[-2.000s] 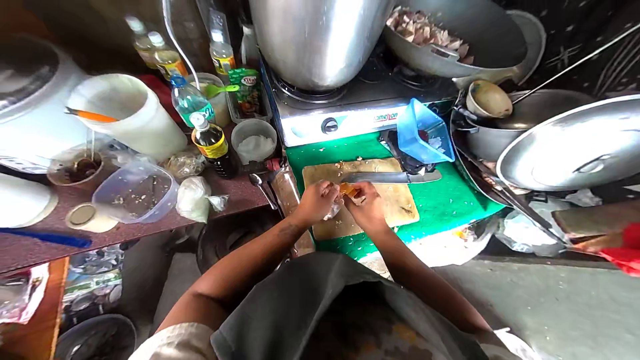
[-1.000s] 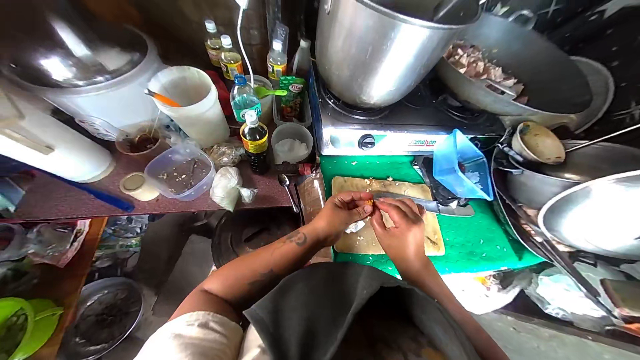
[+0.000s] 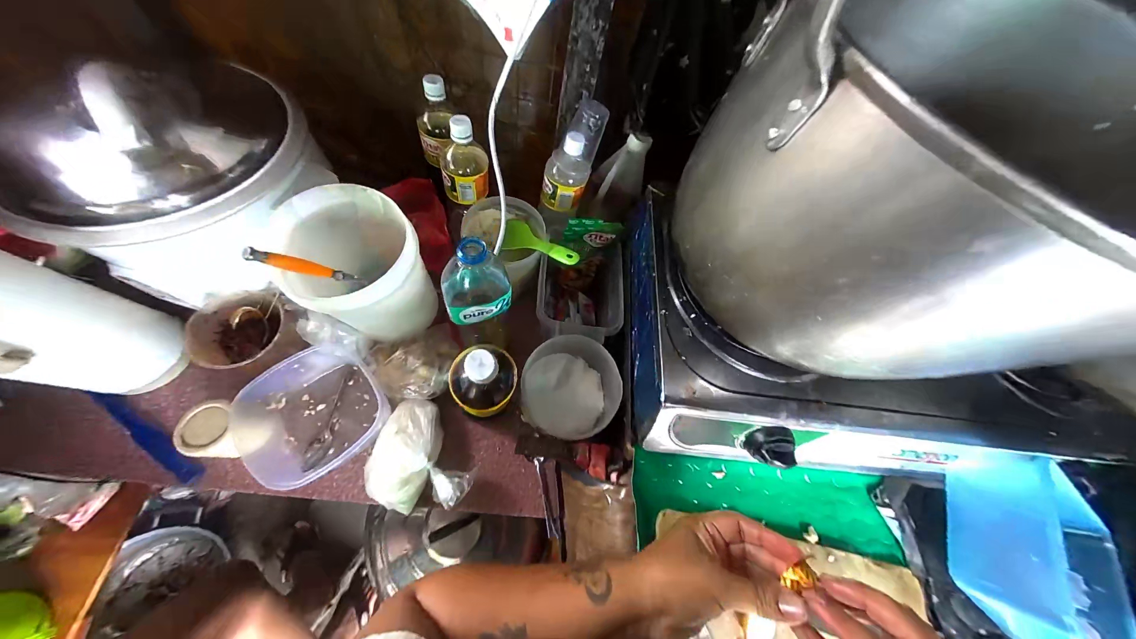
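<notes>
Near the bottom edge, my left hand (image 3: pixel 723 577) pinches a small crumpled yellow-gold wrapper (image 3: pixel 798 575) between thumb and fingers. My right hand (image 3: pixel 865 612), partly cut off by the frame's lower edge, has its fingertips against the wrapper's right side. What the wrapper holds cannot be told. Something white shows below my left thumb. Both hands are over a cutting board (image 3: pixel 896 577) with small scraps on it, which lies on a green surface (image 3: pixel 772 493). The knife seen earlier is not visible.
A large metal pot (image 3: pixel 852 231) stands on a gas stove (image 3: pixel 834 435). A blue plastic container (image 3: pixel 1012 541) is at right. Leftward are a dark-liquid bottle (image 3: pixel 482 382), a bowl of white granules (image 3: pixel 568 395), a white tub (image 3: pixel 346 257) and a clear tub (image 3: pixel 306 417).
The view has swung left and closer to the counter. My hands stay together at the small yellow-gold thing over the board.
</notes>
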